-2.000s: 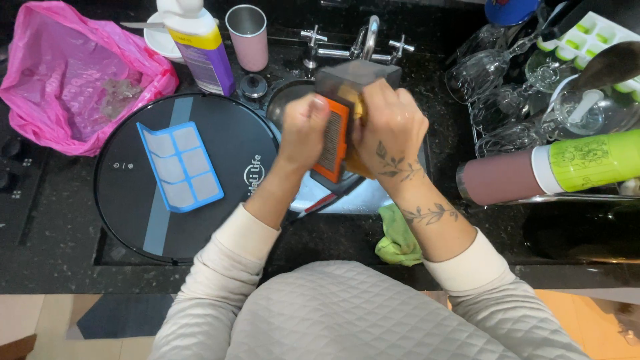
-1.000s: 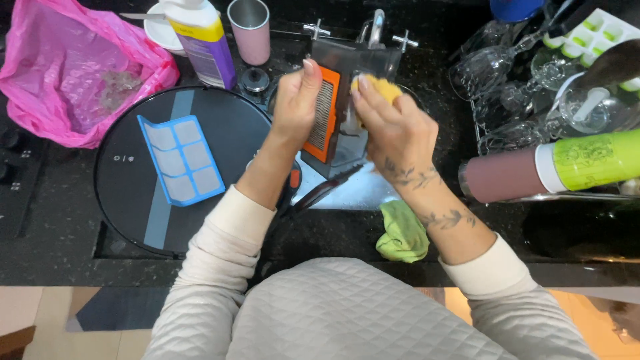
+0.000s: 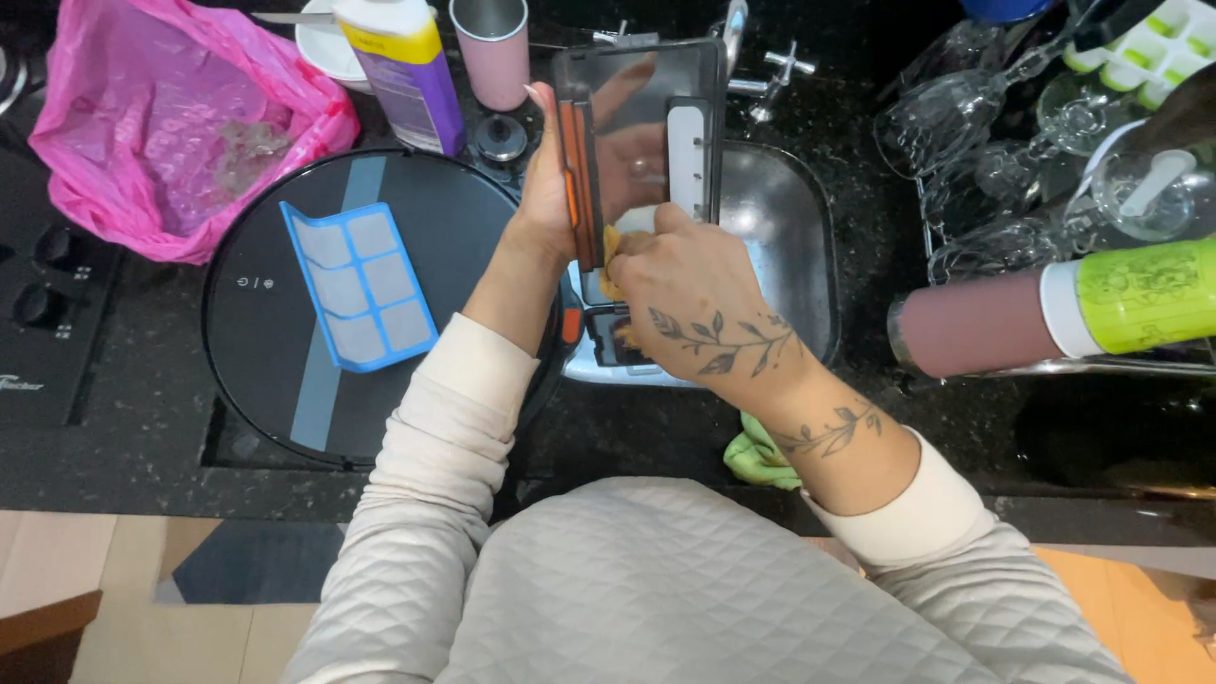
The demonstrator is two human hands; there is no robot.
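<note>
My left hand [image 3: 544, 195] holds a transparent dark plastic dustbin [image 3: 636, 95] of a robot vacuum upright above the steel sink [image 3: 784, 228]. The bin's orange-edged filter side [image 3: 576, 180] rests against my palm. In my right hand [image 3: 684, 275] a yellow sponge [image 3: 616, 252] is pinched against the bin's lower part; my fingers partly hide it. Left of my hands, the black round robot vacuum [image 3: 256, 332] lies on the counter with a blue-framed mesh filter [image 3: 366, 285] on top. A dark part with an orange tip [image 3: 572, 325] sits at the sink's near edge.
A pink plastic bag [image 3: 142, 123] holding grey lint, a purple and white bottle [image 3: 408, 85] and a pink cup [image 3: 492, 57] stand behind the vacuum. A green cloth [image 3: 762, 456] lies before the sink. Glasses [image 3: 959, 114] and a tumbler [image 3: 978, 323] are at right. The tap [image 3: 733, 33] is behind.
The bin has been turned so its clear side shows and the orange filter faces left. My right hand with the sponge has moved down along it.
</note>
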